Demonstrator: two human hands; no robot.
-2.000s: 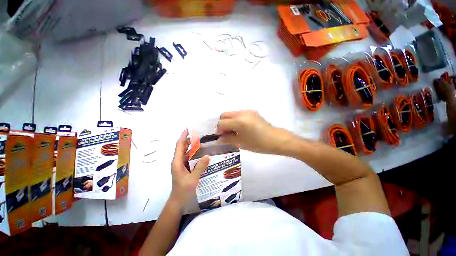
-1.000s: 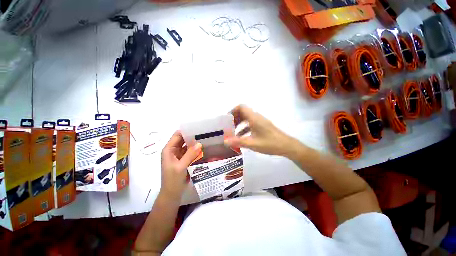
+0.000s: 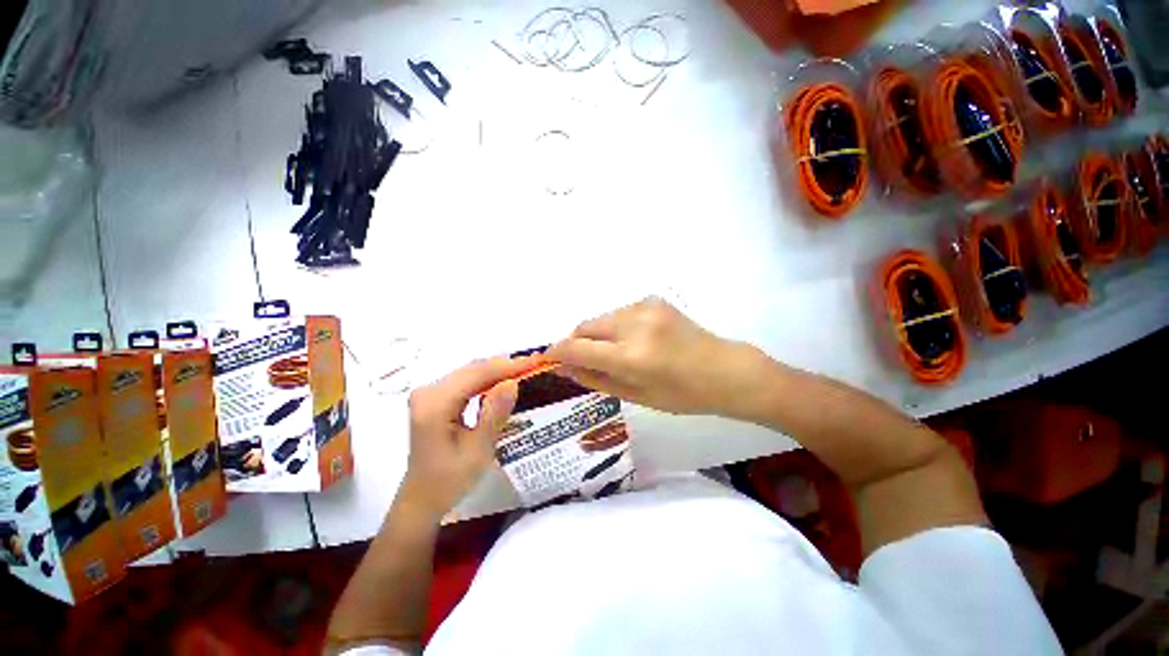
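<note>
A retail carton [image 3: 568, 449] stands close to my body, its white printed face towards me and its top end up. A black hang tab [image 3: 528, 351] shows as a small dark piece just behind the top. My left hand [image 3: 468, 417] grips the carton's top left corner, thumb on the near side. My right hand [image 3: 641, 359] holds the top right part, fingers on the orange flap [image 3: 536, 372]. The fingers hide part of the flap, and the box's inside is mostly dark.
Finished cartons [image 3: 276, 410] with black tabs stand upright at left. A heap of black hang tabs [image 3: 340, 167] lies at back left. Loose ties [image 3: 577, 41] lie at the back. Bagged orange cable coils [image 3: 923, 314] stand in two rows at right. A grey plastic sack [image 3: 141, 51] is back left.
The white flap with the black tab strip, raised earlier, is no longer seen face-on. An orange flap edge now shows across the top. My right hand has moved inward, over the carton's top.
</note>
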